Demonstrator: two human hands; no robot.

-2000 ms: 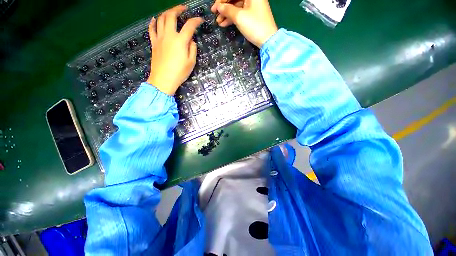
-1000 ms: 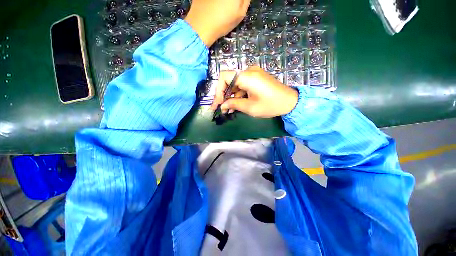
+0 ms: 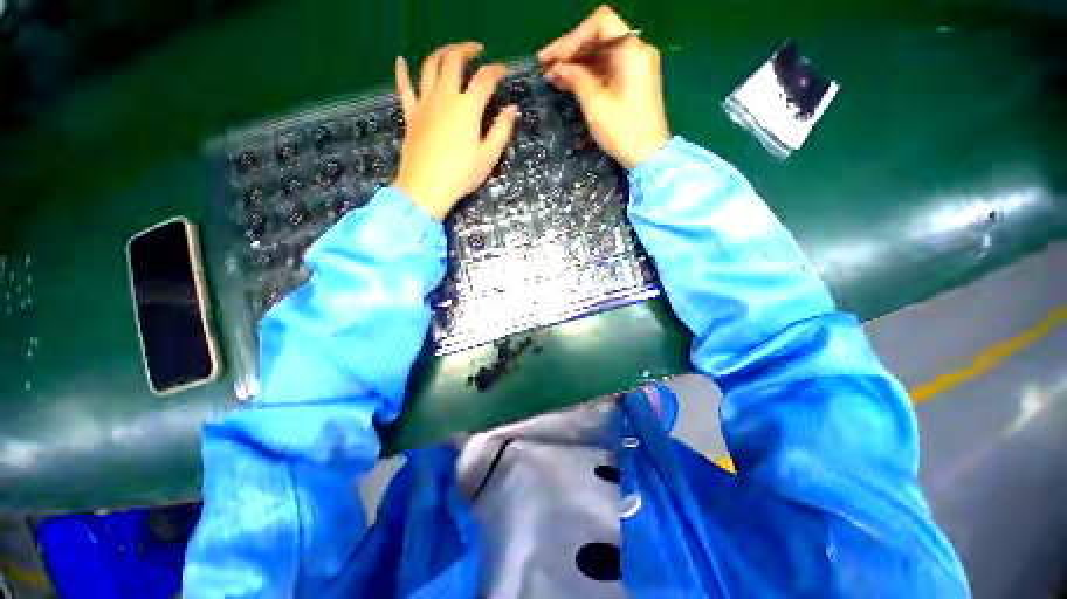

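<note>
The clear blister tray [image 3: 527, 275] lies flat on the green bench, with dark round assemblies [image 3: 290, 187] in its square pockets. My left hand [image 3: 454, 129] rests over the tray's upper middle, fingers spread, with nothing visible in it. My right hand [image 3: 614, 88] is at the tray's top edge, fingers pinched around thin tweezers [image 3: 614, 41]; their tips are hidden near the fingers. A loose pile of small black parts [image 3: 503, 363] lies on the bench at the tray's near edge.
A smartphone [image 3: 171, 304] lies left of the tray. A small zip bag of black parts [image 3: 782, 100] lies at the upper right. The green bench's [image 3: 819, 222] near edge curves across the view. A blue object [image 3: 111, 556] is below the bench at the lower left.
My right hand has moved with the tweezers from the loose black pile up to the tray's top edge. My left hand, earlier partly out of the picture, now shows fully. The view has shifted.
</note>
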